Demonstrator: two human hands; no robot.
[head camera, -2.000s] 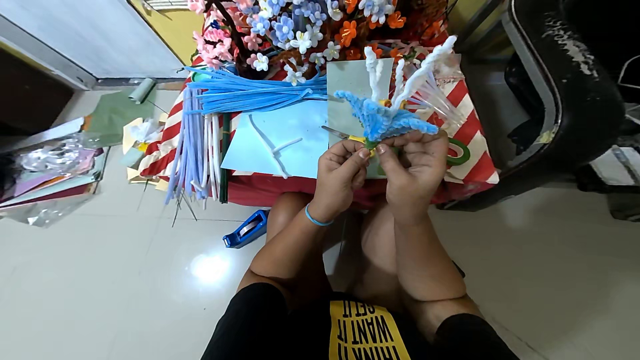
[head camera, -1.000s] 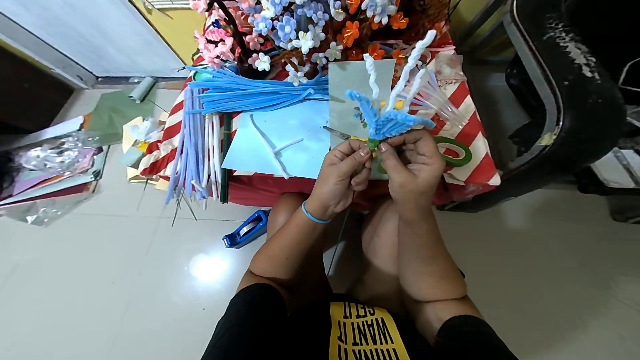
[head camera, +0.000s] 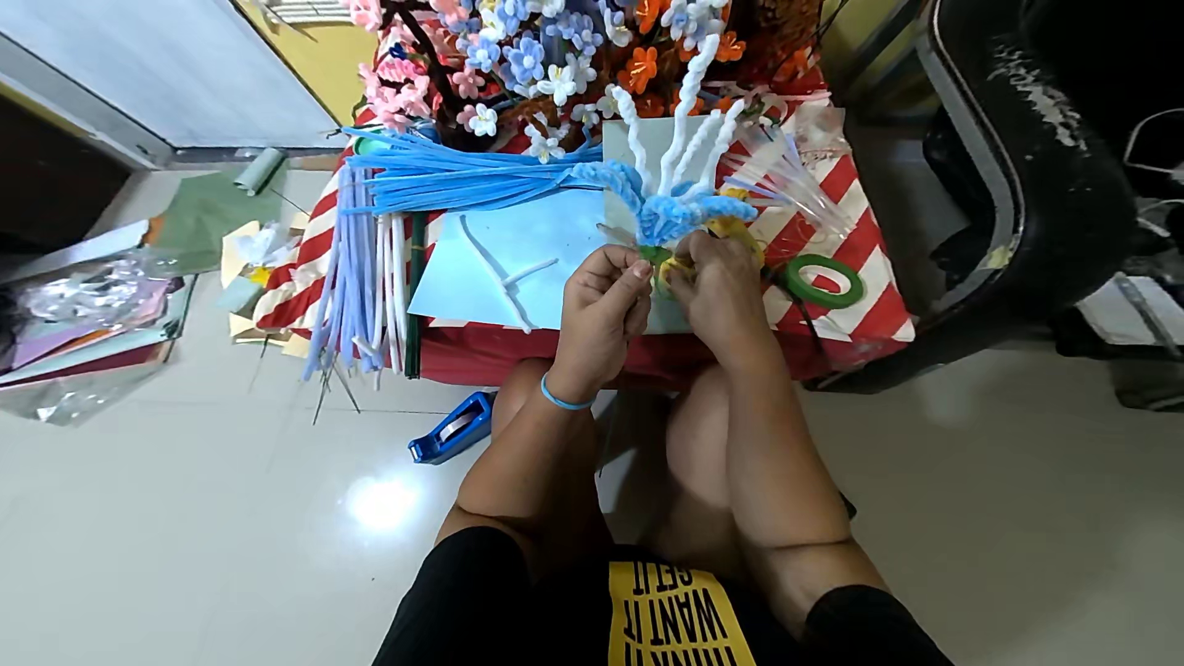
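Observation:
Between both hands stands a pipe-cleaner flower (head camera: 673, 215) with blue fuzzy petals and several white twisted stalks rising from it. Its base is wrapped in green. My left hand (head camera: 606, 301) pinches the green base from the left, a light blue band around its wrist. From the right, my right hand (head camera: 717, 287) has its fingers closed at the same base, with something yellow at the fingertips. A roll of green floral tape (head camera: 824, 281) lies to the right of my right hand. White pipe-cleaner pieces (head camera: 495, 277) rest on a light blue sheet (head camera: 444, 287) to the left.
Blue pipe cleaners (head camera: 462, 176) lie behind the sheet, with lilac ones (head camera: 344, 268) at the left edge. Fuzzy flowers (head camera: 524, 60) fill the back. A clear plastic bag (head camera: 805, 190) lies at the right, near a black chair (head camera: 1036, 157). A blue tape dispenser (head camera: 451, 429) sits below the table.
The flower has turned in my fingers, and its petals and white stalks now spread differently. Both hands stay at its base.

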